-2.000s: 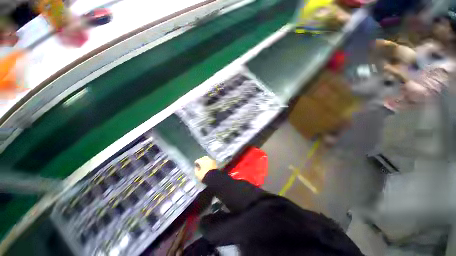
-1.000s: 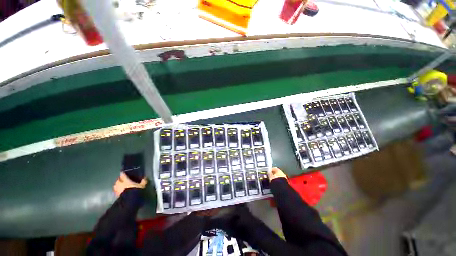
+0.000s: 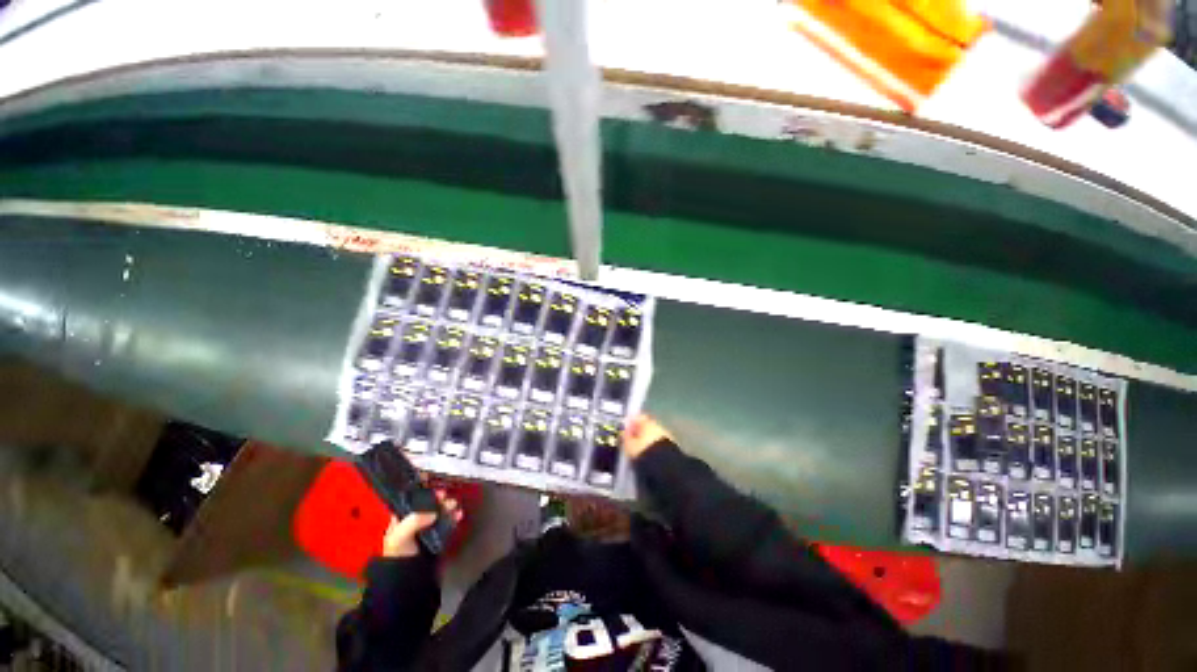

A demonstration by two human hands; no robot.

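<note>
A white blister tray [image 3: 492, 374] with three rows of black units with yellow marks lies on the dark green bench. My left hand [image 3: 423, 525] holds a black slab, which looks like a mobile phone [image 3: 399, 488], over the tray's front left edge. My right hand [image 3: 642, 436] is at the tray's right edge, near the front corner, with its fingers closed on the edge. A second blister tray [image 3: 1017, 453] of black units lies farther right, with a bare pocket area near its back left.
A grey post [image 3: 575, 158] stands behind the near tray. The green conveyor belt [image 3: 814, 204] runs behind the bench. Red stools [image 3: 344, 519] are under the bench edge. An orange pack [image 3: 906, 46] lies on the white shelf opposite.
The near tray has moved left along the bench, widening the gap to the second tray. The black slab has been lifted off the bench by my left hand. My right hand stayed at the tray's edge.
</note>
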